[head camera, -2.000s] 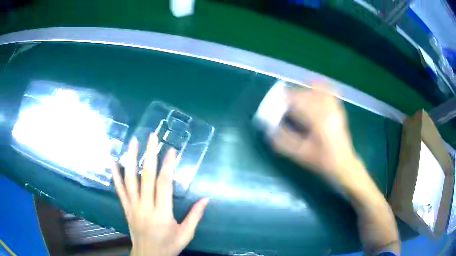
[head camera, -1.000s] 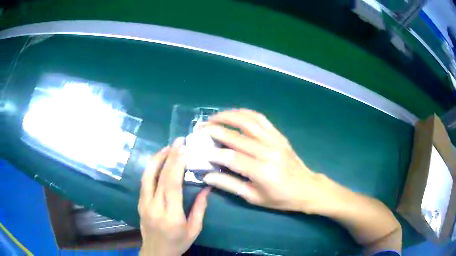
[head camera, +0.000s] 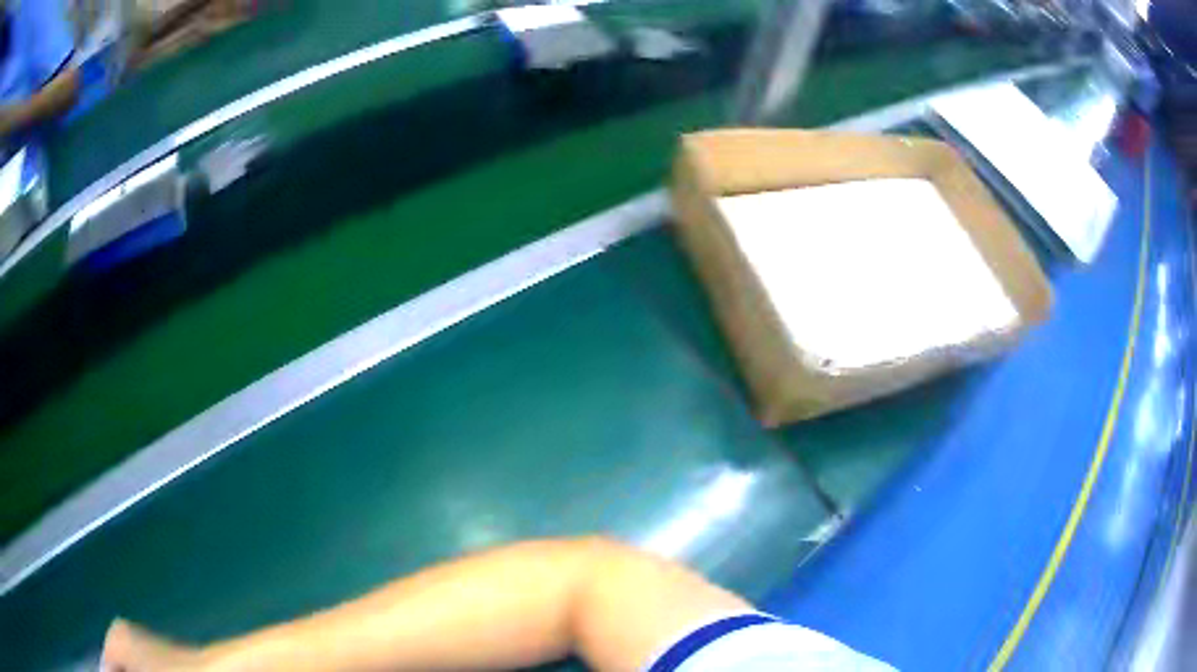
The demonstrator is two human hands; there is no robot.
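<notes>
My right hand is mostly cut off by the bottom edge at the lower left. Only a blurred part of it shows, and its fingers and anything in them are hidden. My bare right forearm crosses the bottom of the picture from a pale sleeve with a dark blue cuff. My left hand is not in view. An open brown carton with a white layer inside stands at the right end of the green bench. No hand touches the carton.
A pale metal rail divides the bench from the green conveyor belt. Flat grey-white and blue packs lie beyond. A white box-like object is behind the carton. Another person's arm shows at upper left. Blue floor is at right.
The view has swung right, bringing the carton nearer the centre. My left hand, the tray and the glaring stack have left the picture. My right hand is now mostly cut off.
</notes>
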